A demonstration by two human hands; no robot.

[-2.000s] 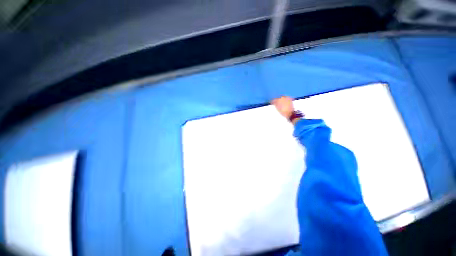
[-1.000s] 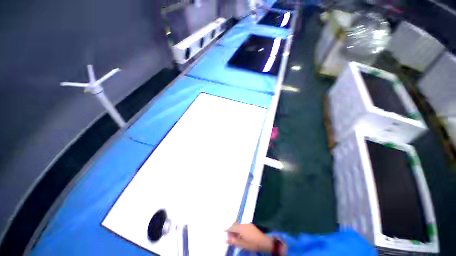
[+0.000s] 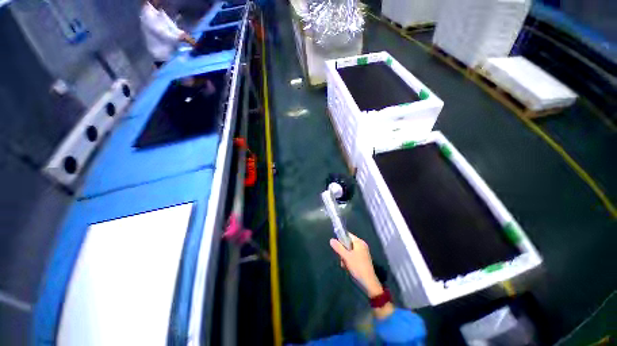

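Note:
My right hand (image 3: 360,262), with a dark red wristband and blue sleeve, grips the white bar of a suction lifter (image 3: 336,215). A dark round cup shows at its far end, above the green floor. The other end is hidden at my hand. My left hand is out of the picture. Right of the lifter, a white foam packing tray (image 3: 399,233) holds a matte dark sheet or panel (image 3: 450,209). A bright white backlight unit (image 3: 132,277) lies on the blue-covered line at lower left, cut off by the bottom edge.
A second foam tray (image 3: 348,108) stands beyond the first. A glossy black panel (image 3: 183,108) lies farther up the line. A person in white (image 3: 159,34) reaches over the line. A fan bar (image 3: 88,135) stands at left. Pink (image 3: 237,230) and red items hang at the line's edge.
The view has swung right, from the line towards the floor stacks. The lifter, earlier above the white unit and apart from my right hand, is now in my right hand above the floor.

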